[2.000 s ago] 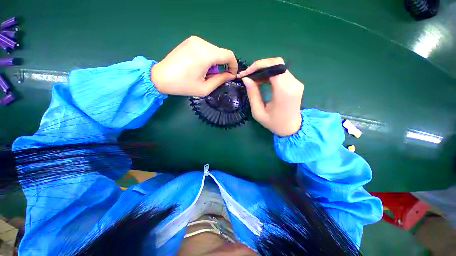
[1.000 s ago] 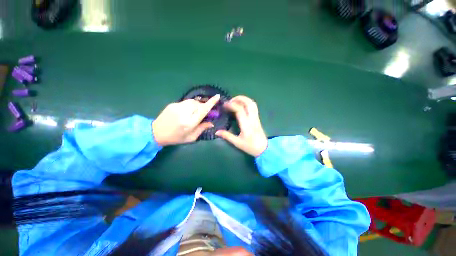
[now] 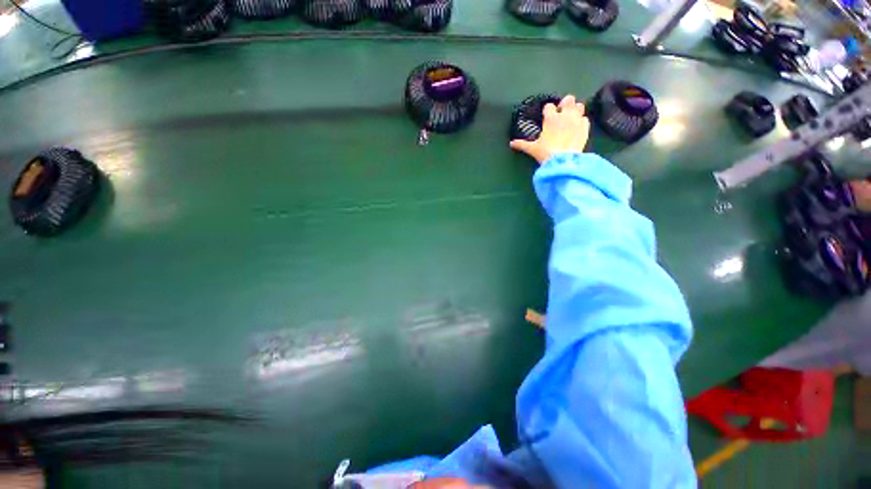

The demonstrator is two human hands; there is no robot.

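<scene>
My right hand (image 3: 562, 131) is stretched far forward. Its fingers and thumb are around a round black ribbed housing (image 3: 527, 118) on the green table. The hand covers the housing's middle and right side. Another black housing (image 3: 626, 111) stands close to the right of the hand, with a purple piece inside. A third housing (image 3: 440, 97) stands to the left, with purple and yellow-brown in its centre. My left hand is not in view.
A black housing (image 3: 54, 191) stands at the far left. More housings line the back edge, and a cluster (image 3: 826, 234) stands at the right. A grey perforated metal bar (image 3: 797, 145) juts in from the right. A red stool (image 3: 764, 403) stands beyond the near right edge.
The view has shifted forward. My right hand has left the near housing and reached out to a far one. My left hand, the near housing and the loose purple cylinders have left the view.
</scene>
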